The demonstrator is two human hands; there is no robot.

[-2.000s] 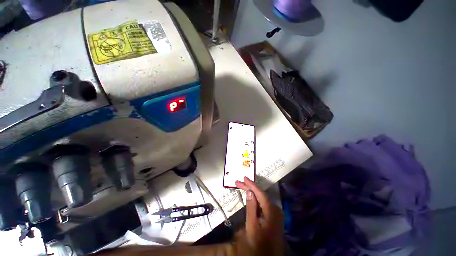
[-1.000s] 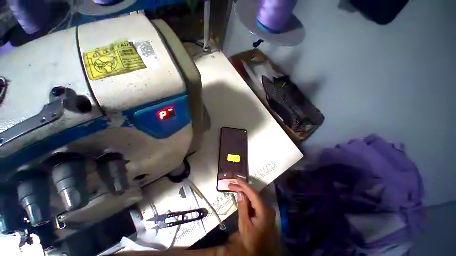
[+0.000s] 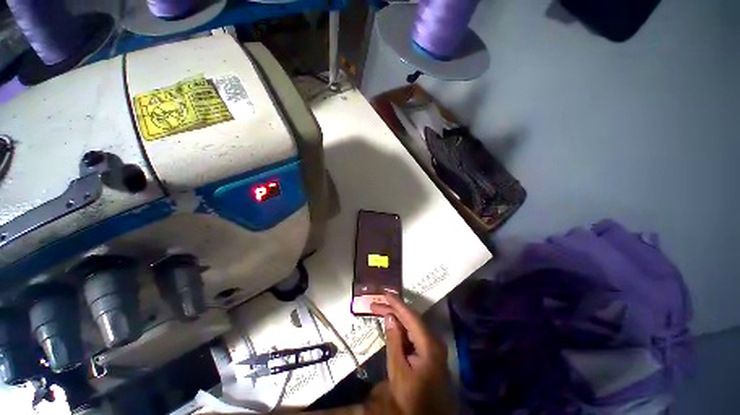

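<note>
A smartphone [image 3: 378, 243] lies flat on the white machine table, right of the overlock machine. Its screen is dark with a small yellow patch and a pale strip at the lower end. My right hand [image 3: 412, 357] is at the phone's lower end, a fingertip on the pale strip. The hand holds nothing; its wrist is cut off by the bottom edge. My left hand is out of the picture. Black thread snips [image 3: 299, 357] lie left of my hand. The overlock machine [image 3: 219, 162] shows a red lit display.
White cloth [image 3: 212, 401] lies at the bottom left. A brown-edged box [image 3: 479, 174] with dark contents stands beyond the table [image 3: 389, 170]. Purple cloth [image 3: 625, 267] is heaped at the right, below table level. Purple thread cones [image 3: 442, 28] stand behind.
The phone's screen has gone from bright white to dark with a yellow patch. The view has shifted slightly, showing more of the thread cones. My right hand stays at the phone's lower end.
</note>
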